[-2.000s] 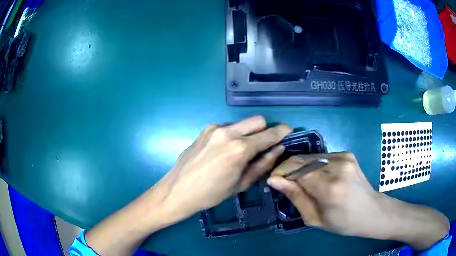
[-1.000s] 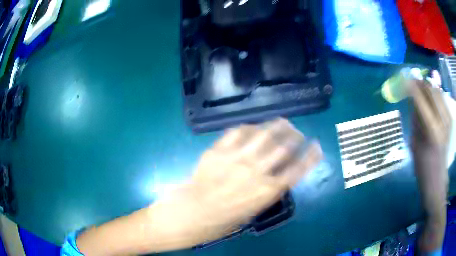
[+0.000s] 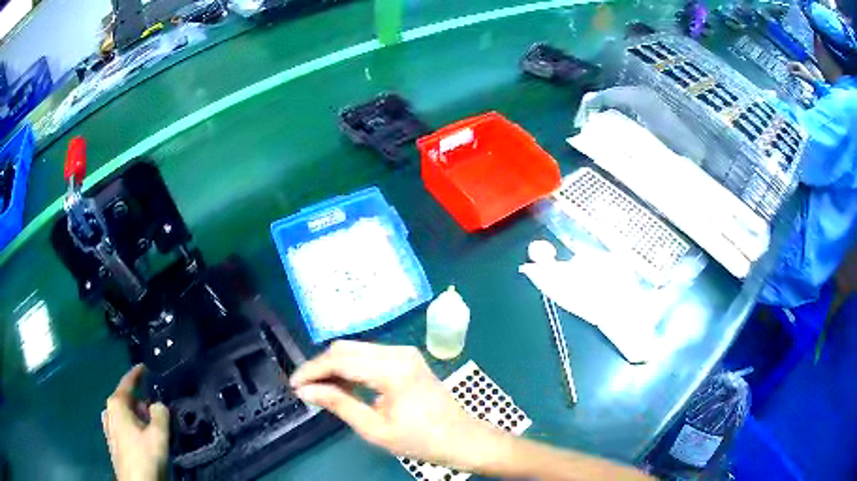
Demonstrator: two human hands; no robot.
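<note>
The black press fixture [image 3: 324, 434] stands at the lower left, with its red-handled hand press [image 3: 113, 254] behind the nest. A black housing [image 3: 230, 390] lies in the nest, openings upward. My left hand [image 3: 136, 427] is at the nest's left edge, fingers apart, with nothing visible in it. My right hand [image 3: 376, 390] is over the fixture's right edge, thumb and finger pinched together; whether they hold a tiny piece cannot be seen. The blue parts bin [image 3: 352, 268] holds many clear pieces. The squeeze bottle [image 3: 447, 324] stands upright beside it.
Dot sheet [image 3: 484, 399] partly under my right forearm. Tweezers [image 3: 559, 348] lie beside a white wipe [image 3: 611, 301]. Red parts bin [image 3: 493, 178], perforated sheet [image 3: 625, 221] and clear trays [image 3: 714, 113] stand farther right. More black housings [image 3: 381, 122] lie behind. A person in blue is at right.
The view has swung up and right. The housing is now in the fixture, my hands are at the fixture, and the bottle stands released. The tweezers now lie on the bench.
</note>
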